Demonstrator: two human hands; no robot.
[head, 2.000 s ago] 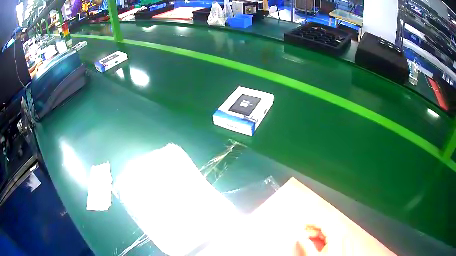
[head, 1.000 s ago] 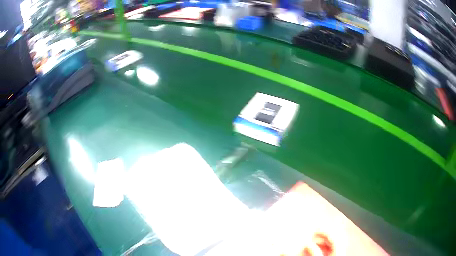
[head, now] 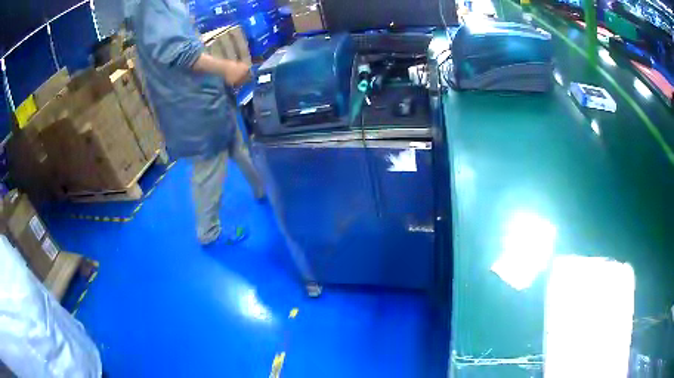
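Neither of my hands is in the picture. A white, glaring stack of bags lies on the dark green bench at the lower right. A small white paper slip lies just beyond its left corner, also in glare. Thin shiny strands lie on the bench left of the stack. A white product box with a blue side sits on the green conveyor belt at the upper right.
A dark blue cabinet stands left of the bench with a printer-like machine on it. Another machine stands at the bench's far end. A person stands by cartons on pallets. Pale cloth shows at lower left.
The view has swung left to the floor, cabinet and person. The stack and slip now appear at the right. The nearer box, the pink-red mat and the reddish patch on it have left the picture.
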